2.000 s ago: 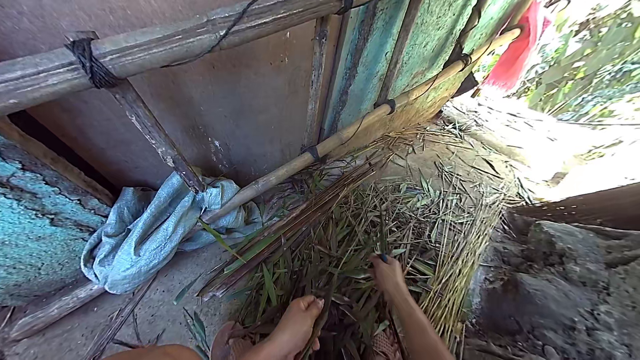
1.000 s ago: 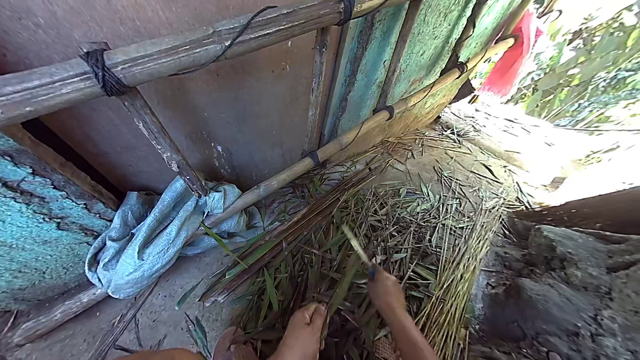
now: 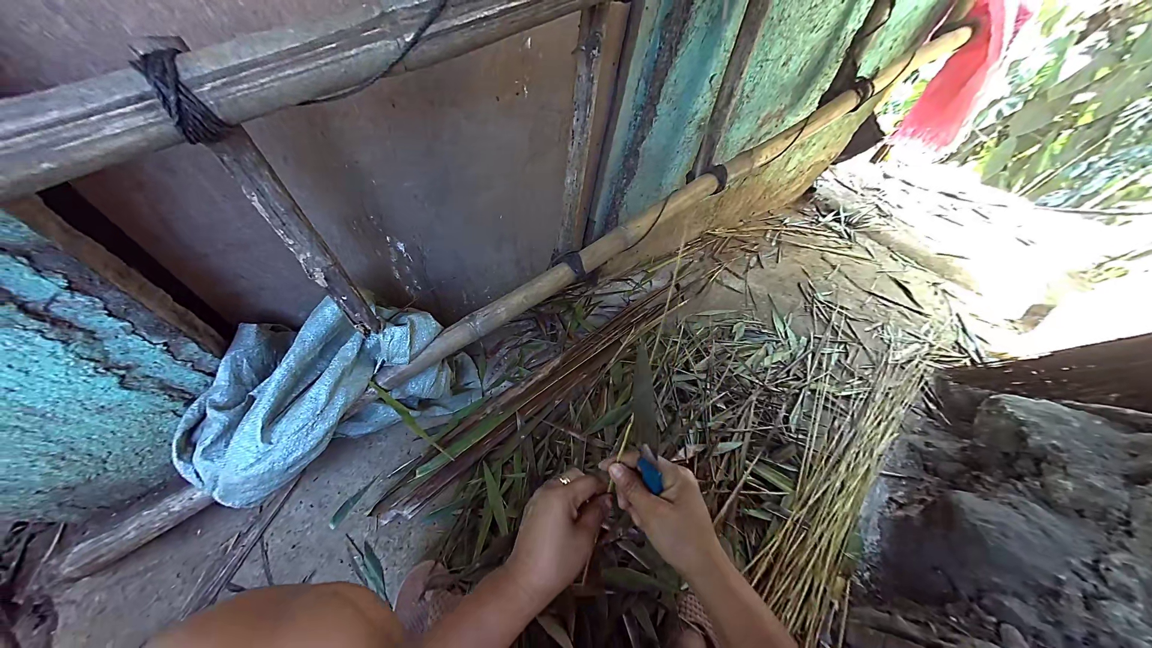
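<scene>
My left hand (image 3: 560,524), with a ring on one finger, pinches a thin plant stalk (image 3: 625,434) low down, and the stalk rises from between the hands. Close beside it, nearly touching, my right hand (image 3: 664,508) grips the blue handle (image 3: 650,475) of a knife; its dark blade (image 3: 643,400) points up, just right of the stalk. Cut leaves and stems (image 3: 720,396) lie under and around both hands. A bundle of long brown stalks (image 3: 549,382) lies diagonally up from the hands, and thin yellowish stalks (image 3: 832,486) lie to the right.
A bamboo rail (image 3: 531,292) runs along the wall of brown panel (image 3: 450,180) and turquoise boards. A pale blue woven sack (image 3: 288,405) hangs around a pole at left. Grey rocks (image 3: 1035,504) stand at right. Red cloth (image 3: 958,81) hangs at the upper right.
My hands have come together around a thin stalk. One second ago my right hand was farther from my left, with a pale blade up; now the blade looks dark.
</scene>
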